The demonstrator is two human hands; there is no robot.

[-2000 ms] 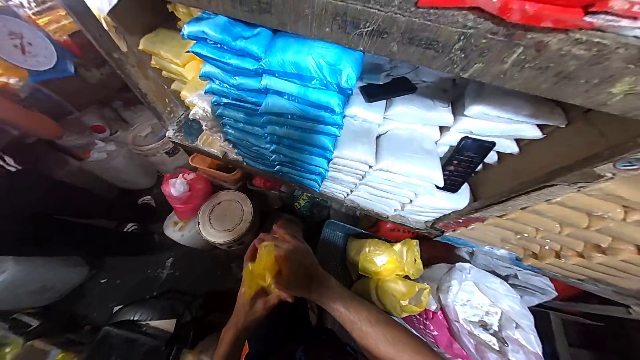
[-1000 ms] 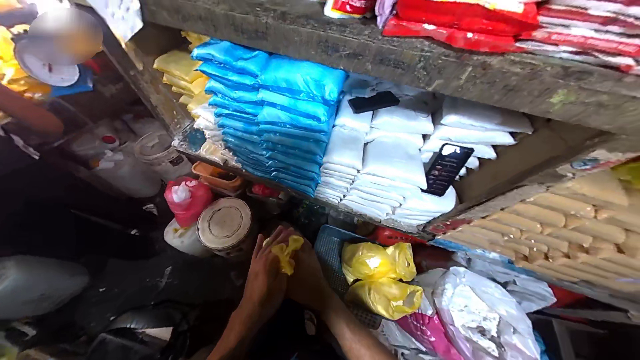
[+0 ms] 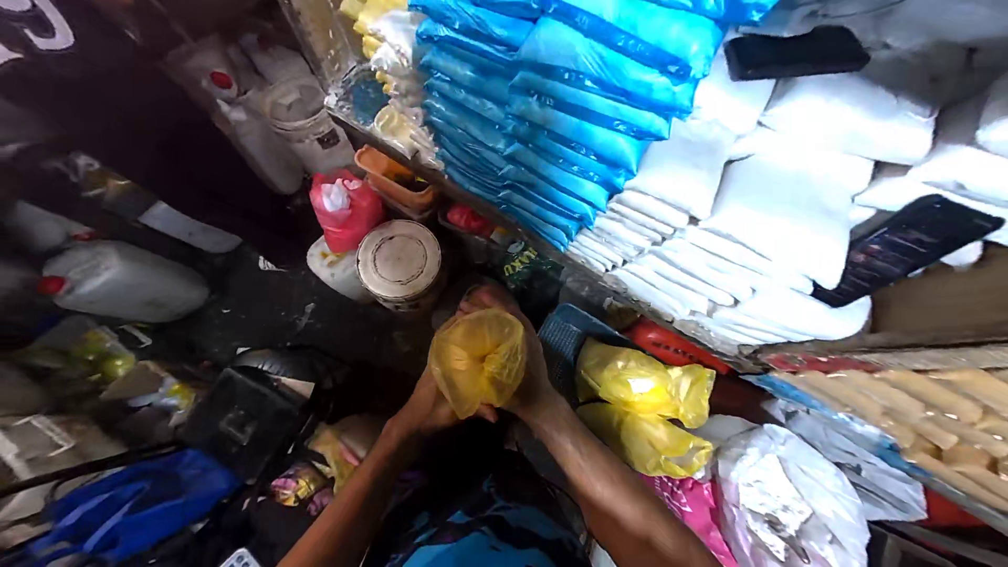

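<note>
A yellow plastic bag, with its gathered top toward the camera, is held between my two hands in the middle of the view. My left hand is at the bag's left side, its fingers largely hidden by the plastic. On the other side, my right hand grips the bag, with some fingers showing beyond its far edge. Two filled yellow plastic bags rest in a blue-grey basket just right of my right hand.
Blue packets and white packets are stacked on a wooden shelf, with a black phone case on them. A lidded bucket and a red plastic bag stand beyond my hands. A white plastic bag lies at right.
The yellow bag's plastic was a small bunch between my hands a second ago; now it shows spread and rounded. The view has shifted.
</note>
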